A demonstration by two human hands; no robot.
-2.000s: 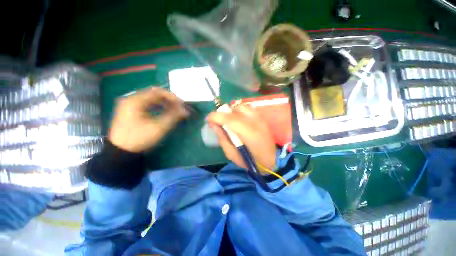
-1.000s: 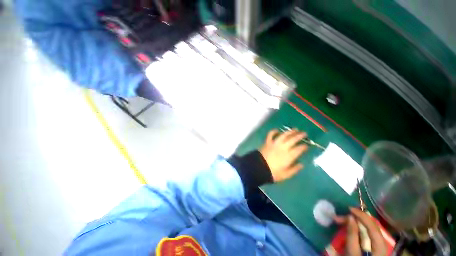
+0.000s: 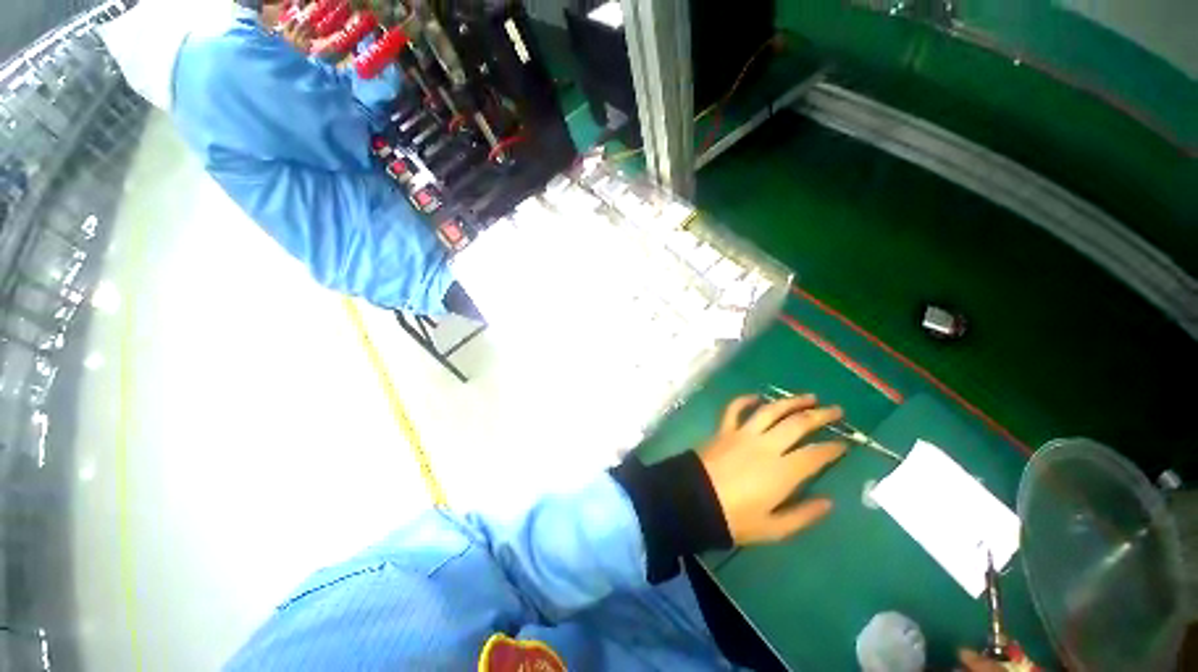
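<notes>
My left hand [image 3: 773, 475] is spread palm down over the green mat [image 3: 788, 597], with nothing seen in it. Thin silver tweezers [image 3: 872, 445] lie at its fingertips, partly hidden by the fingers. A white paper sheet [image 3: 949, 516] lies right of the hand. The soldering iron [image 3: 995, 604] shows its metal tip over the paper's lower right corner. My right hand [image 3: 995, 660] is mostly cut off by the bottom edge; its fingers are around the iron. A flat grey-white disc [image 3: 891, 643] lies on the mat left of them.
A clear fume hood [image 3: 1106, 558] stands at the right. Stacked blister trays [image 3: 618, 295], overexposed, are beyond my left hand. A person in a blue smock [image 3: 283, 158] works at the upper left beside black equipment with red parts. A metal post [image 3: 660, 105] rises behind the trays.
The view has swung left, bringing the neighbouring person and floor in. My left hand has gone from half-closed to spread near the tweezers. My right hand has slid mostly out of the frame.
</notes>
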